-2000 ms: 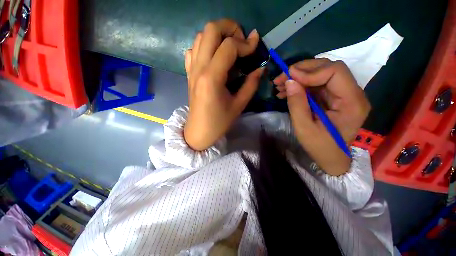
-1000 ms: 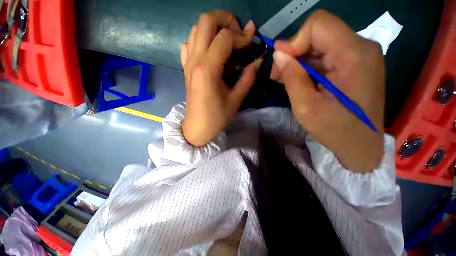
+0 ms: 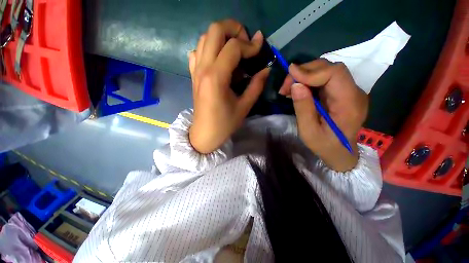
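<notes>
My left hand [image 3: 218, 85] grips a dark, glossy watch head [image 3: 257, 60] between thumb and fingers, which cover much of it. A pale grey strap [image 3: 303, 23] with a row of small holes runs from the watch head to the upper right. My right hand [image 3: 329, 102] holds a thin blue stick [image 3: 329, 120] like a pencil. The stick's tip is at the edge of the watch head, near the strap joint. Whether the tip touches the case cannot be told.
A white paper or cloth [image 3: 367, 59] lies on the dark green mat [image 3: 154, 31]. A red tray with strapped watches [image 3: 61, 56] is at the left. Another red tray [image 3: 398, 167] with round dark parts is at the right. A small-pocket red tray [image 3: 378, 141] shows beside my right wrist.
Since one second ago, my right hand has moved down and left, uncovering more of the white piece. The stick is steeper. My left hand and the watch head have shifted slightly down.
</notes>
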